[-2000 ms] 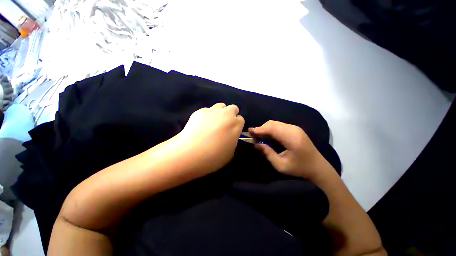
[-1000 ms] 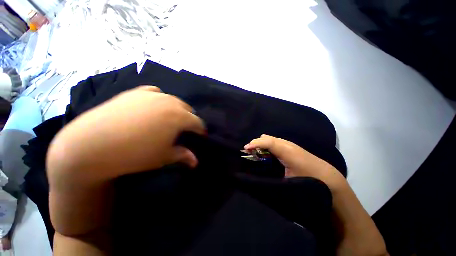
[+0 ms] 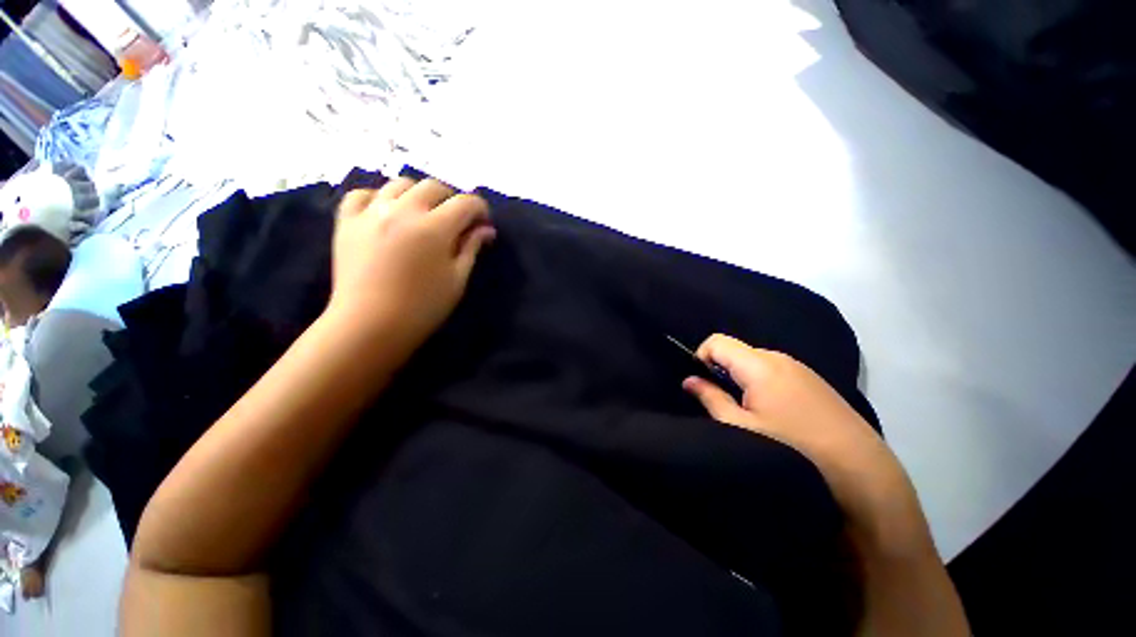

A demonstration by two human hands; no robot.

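A pile of black jackets lies in front of me, with stepped, pointed edges at its left and a rounded corner at its right. My left hand is on the far edge of the top garment, fingers bent over the cloth with the thumb beside them; it grips the black cloth. My right hand holds small thread snips over the cloth. Their thin metal tip points up and left, and their body is mostly hidden by my fingers.
White strips lie tangled at the far left of the white table. Another black heap is at the upper right. At the left edge are a small child's head, a grey-blue pillow and white patterned cloth.
My left hand has moved from mid-pile to the far left edge. The raised fold of black cloth now lies flatter. My right hand has shifted slightly right with the snips, as the view has also shifted.
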